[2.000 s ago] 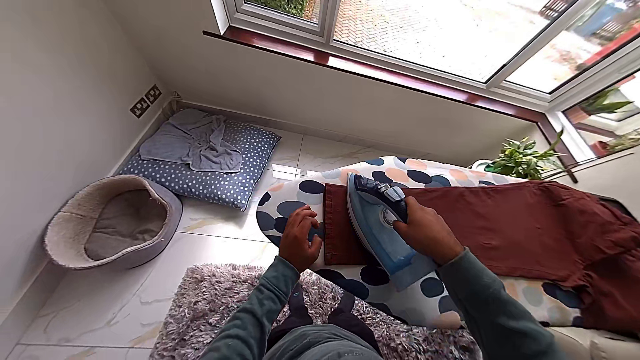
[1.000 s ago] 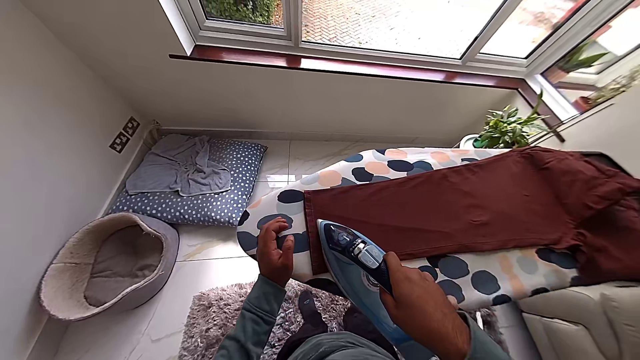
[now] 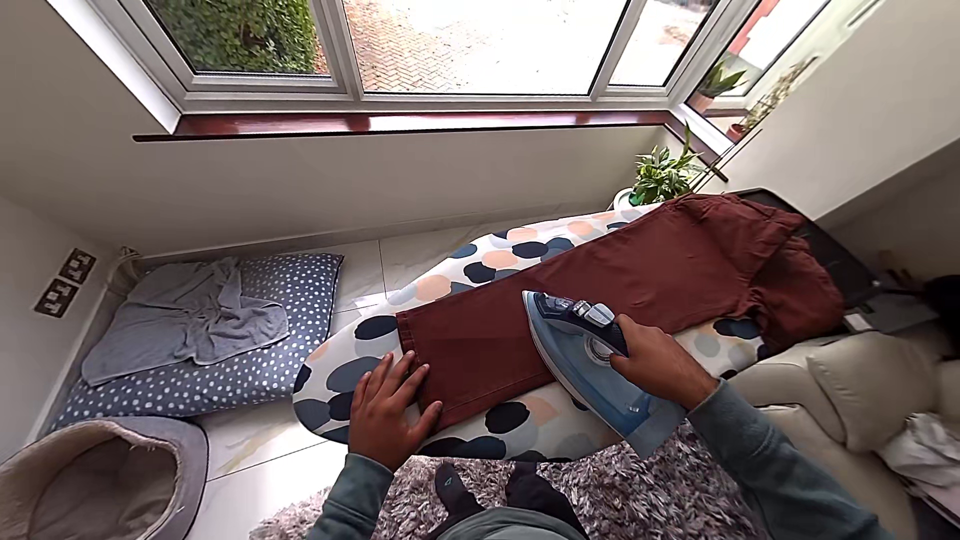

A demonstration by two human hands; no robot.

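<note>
Maroon trousers [image 3: 600,277] lie lengthwise on an ironing board [image 3: 352,375] with a spotted cover, one leg flat toward the board's rounded left end. My right hand [image 3: 660,360] is closed around the handle of a blue steam iron [image 3: 585,360]. The iron's tip rests over the trouser leg, while its rear reaches past the board's near edge. At the hem, my left hand [image 3: 391,409] lies with fingers apart, its fingertips on the cloth and the cover. The trousers' waist end is bunched at the board's far right. The iron's soleplate is hidden.
Left of the board, a dotted cushion [image 3: 300,300] bears a grey cloth [image 3: 180,322], with a pet bed [image 3: 191,457] nearer. A beige sofa [image 3: 795,382] stands close on the right. Behind are a potted plant [image 3: 664,176] and a windowsill [image 3: 420,122]. A shaggy rug [image 3: 607,491] lies below.
The iron in my right hand has moved right along the trouser leg from near the hem. My left hand now touches the hem corner. The view has shifted.
</note>
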